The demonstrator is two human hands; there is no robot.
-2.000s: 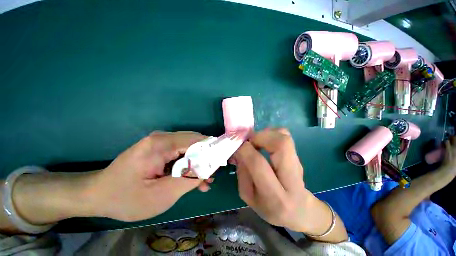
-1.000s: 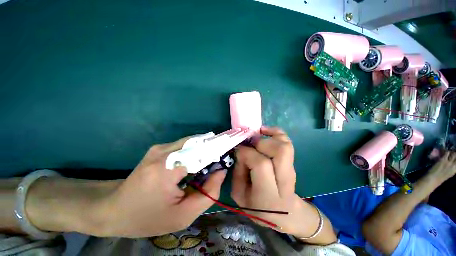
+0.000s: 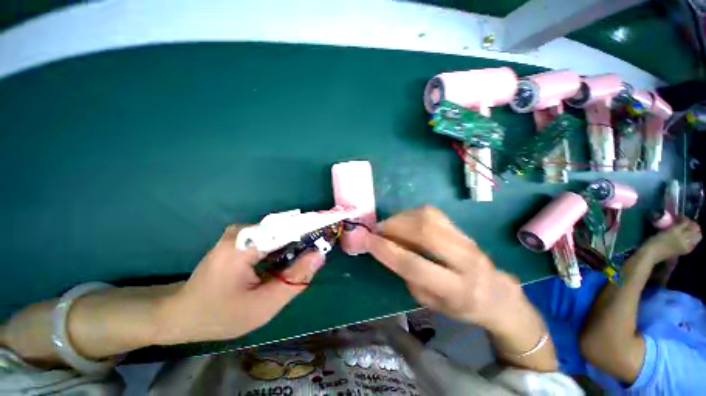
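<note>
A pink hair dryer body [image 3: 353, 186] is held above the bench in the middle of the view, its barrel pointing away from me. Its white handle shell [image 3: 282, 229] runs to the left. My left hand [image 3: 228, 298] grips the handle, with the dark circuit board [image 3: 298, 251] held just below the shell. A small white connector [image 3: 322, 246] and a short red lead [image 3: 288, 280] show at the board. My right hand [image 3: 445, 263] has its fingertips at the joint of barrel and handle, by a thin dark wire. Whether they pinch the wire is unclear.
Several half-built pink hair dryers [image 3: 553, 222] lie at the right on the green bench [image 3: 193, 139], green boards hanging from them. A white rail [image 3: 232, 23] with a metal post runs along the far edge. A person in a blue shirt [image 3: 673, 332] works at the right.
The view has shifted, showing more of the far rail. The dryer is turned so its near barrel end shows. The red lead no longer stretches across towards my right wrist. My right fingers have opened out somewhat.
</note>
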